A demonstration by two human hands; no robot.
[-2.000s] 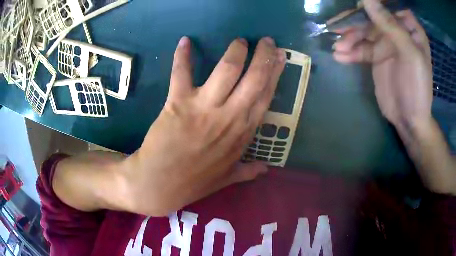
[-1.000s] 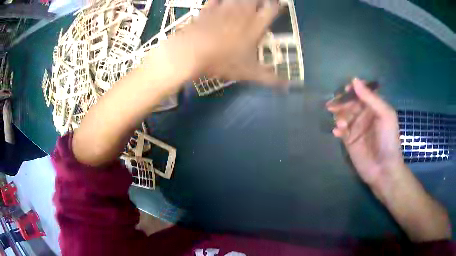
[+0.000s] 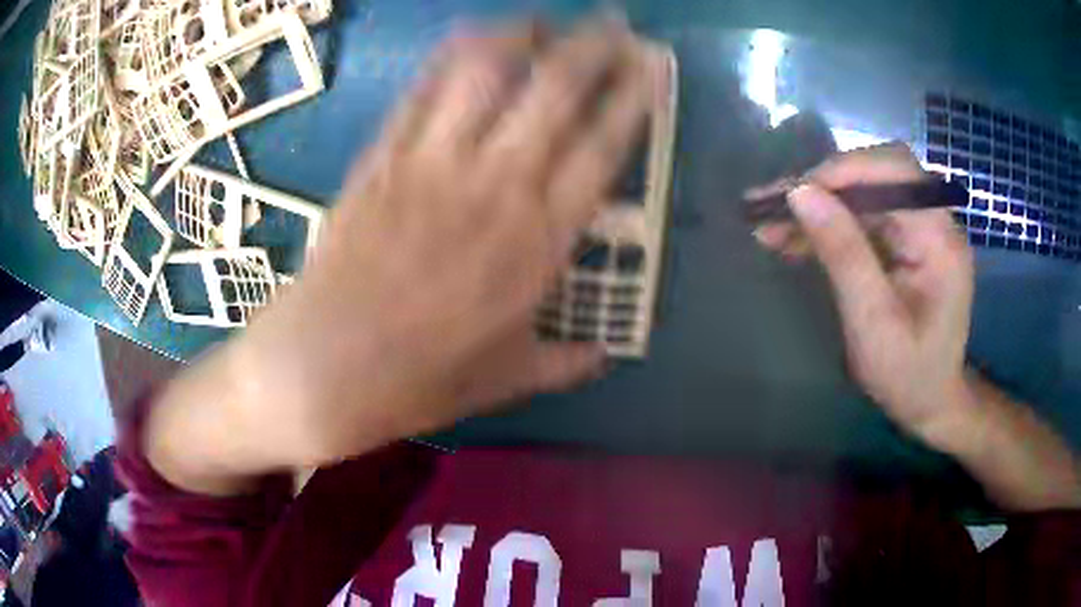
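Observation:
A gold-beige phone front cover (image 3: 619,291) lies on the dark-green table, keypad end towards me. My left hand (image 3: 474,225), blurred, is spread over its left side and hides much of its screen window; whether the fingers grip it cannot be told. My right hand (image 3: 883,237) is to the right of the cover, not touching it, and holds slim dark tweezers (image 3: 889,198) between thumb and fingers. The tweezers' tip is blurred near the fingertips, pointing left. A dark sticker sheet (image 3: 1008,178) with a grid of small cells lies at the right, partly behind the tweezers and hand.
A heap of loose covers (image 3: 89,107) lies at the upper left, with a few single covers (image 3: 219,287) at its lower edge. The table edge curves along the lower left. Bright lamp reflections show on the table at upper right. Red objects (image 3: 45,457) are at far left below.
One second ago my left hand was higher, blurred over covers near the top; now it lies over a cover nearer me. My right hand still holds the tweezers. The camera view has shifted.

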